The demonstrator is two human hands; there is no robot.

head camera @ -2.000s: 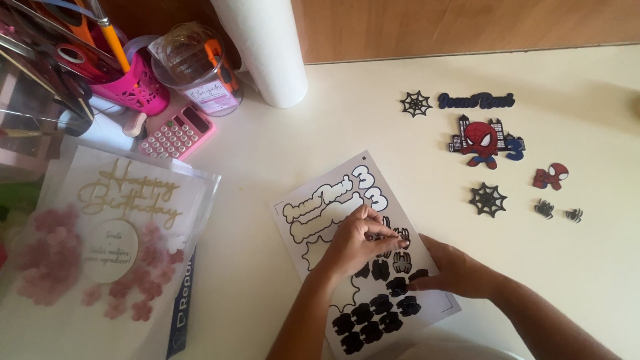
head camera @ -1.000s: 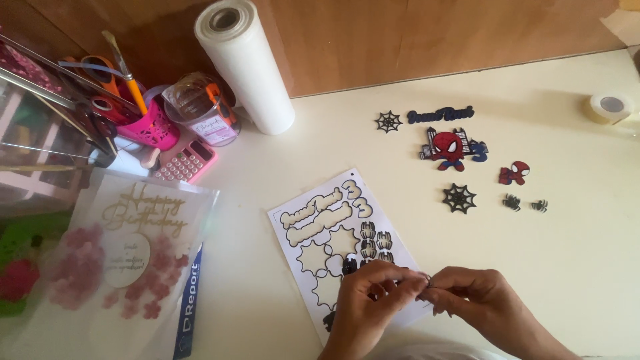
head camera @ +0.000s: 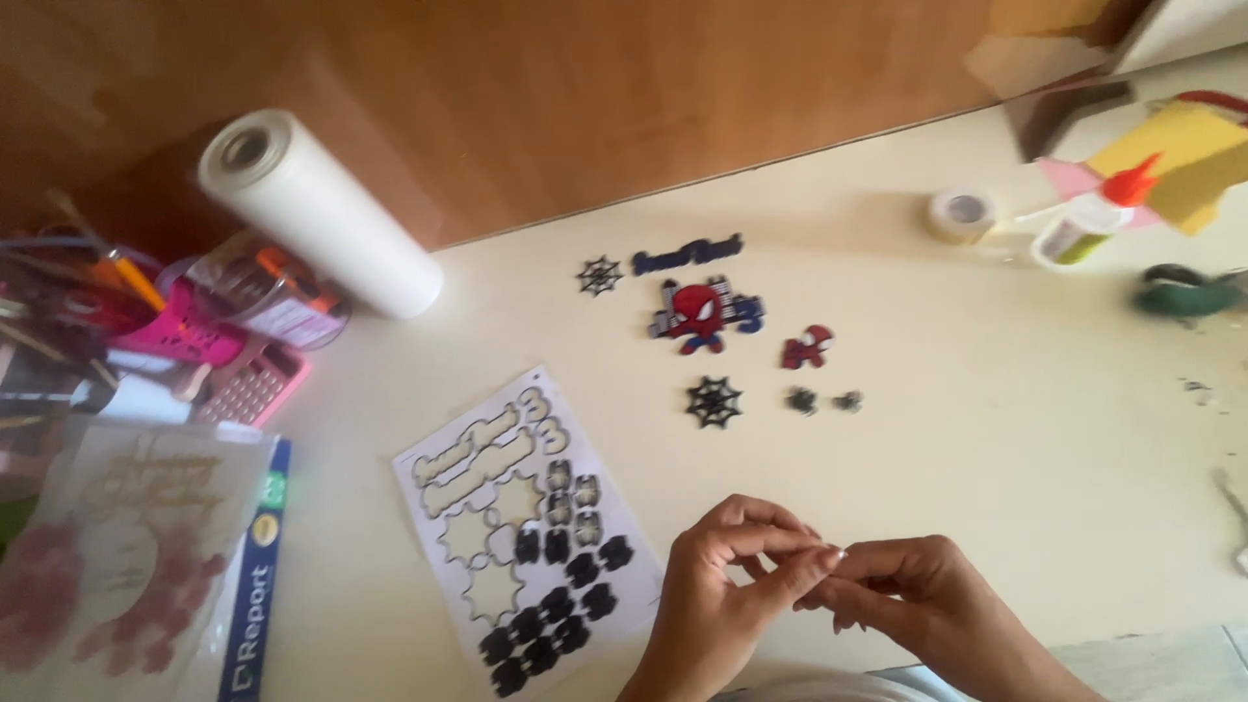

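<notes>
My left hand and my right hand meet above the table's front edge, fingertips pinched together. Something tiny seems to be between them; fingers hide most of it. Left of them lies a white sheet with cut outlines and black spider shapes. Beyond my hands lie a Spider-Man cutout with buildings and a blue 3, dark blue lettering, two black spiderwebs, a small red Spider-Man figure and two small spiders.
A white roll stands by the wooden panel. At left are a pink calculator, a pink holder with tools, a clear tub and a plastic sleeve. Tape, a glue bottle and a dark green object lie at right.
My hands have come together and moved right, off the sheet they were over before. The view has shifted to the right.
</notes>
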